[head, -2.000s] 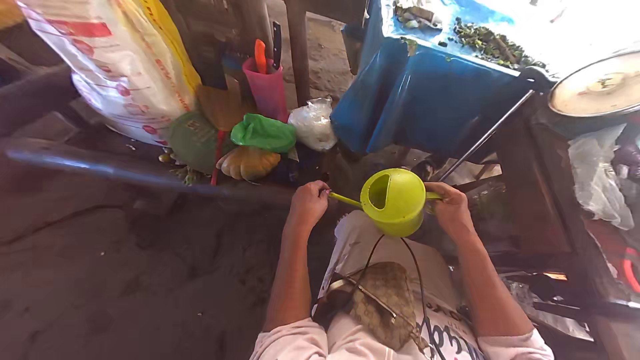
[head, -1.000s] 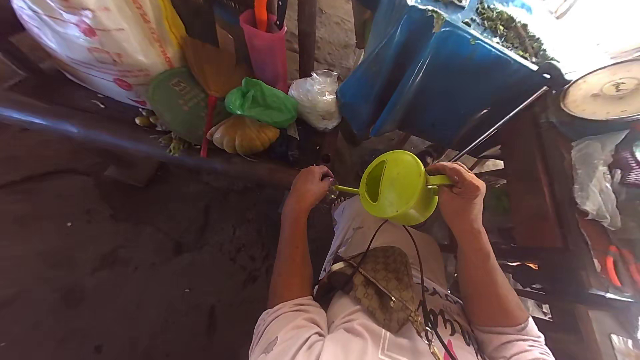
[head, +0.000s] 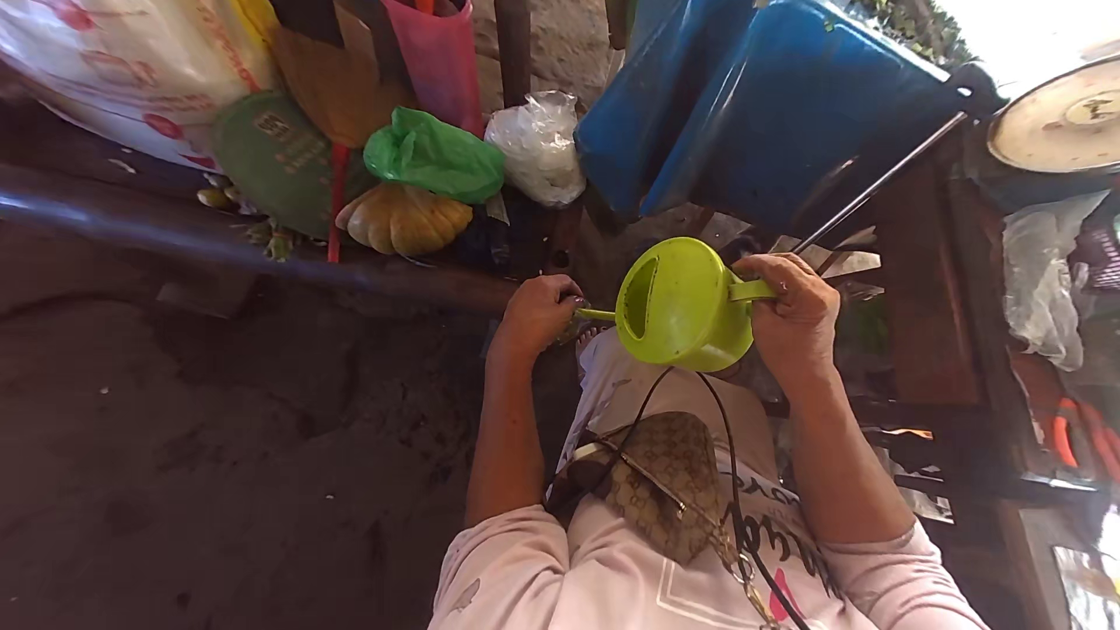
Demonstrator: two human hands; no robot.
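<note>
My right hand (head: 792, 311) grips the handle of a lime-green plastic watering can (head: 687, 306), held above my lap and tilted, its top opening facing left. The can's thin spout points left to my left hand (head: 541, 313), whose fingers are curled at the spout's tip. Whether they close on the spout or on something small beside it cannot be told. A brown patterned shoulder bag (head: 669, 481) with a dark strap lies across my lap below the can.
Ahead stand a blue plastic container (head: 770, 114), a clear bag with white contents (head: 538, 149), a green plastic bag (head: 435, 156) on a squash (head: 404, 217), a pink holder (head: 442, 66) and a large white sack (head: 131, 70). A round-topped scale (head: 1063, 118) is at right; a dark rail (head: 245, 245) runs left.
The can has turned somewhat, its opening now facing more to the left. My left hand remains by the spout's tip and my right hand on the handle. The view has shifted.
</note>
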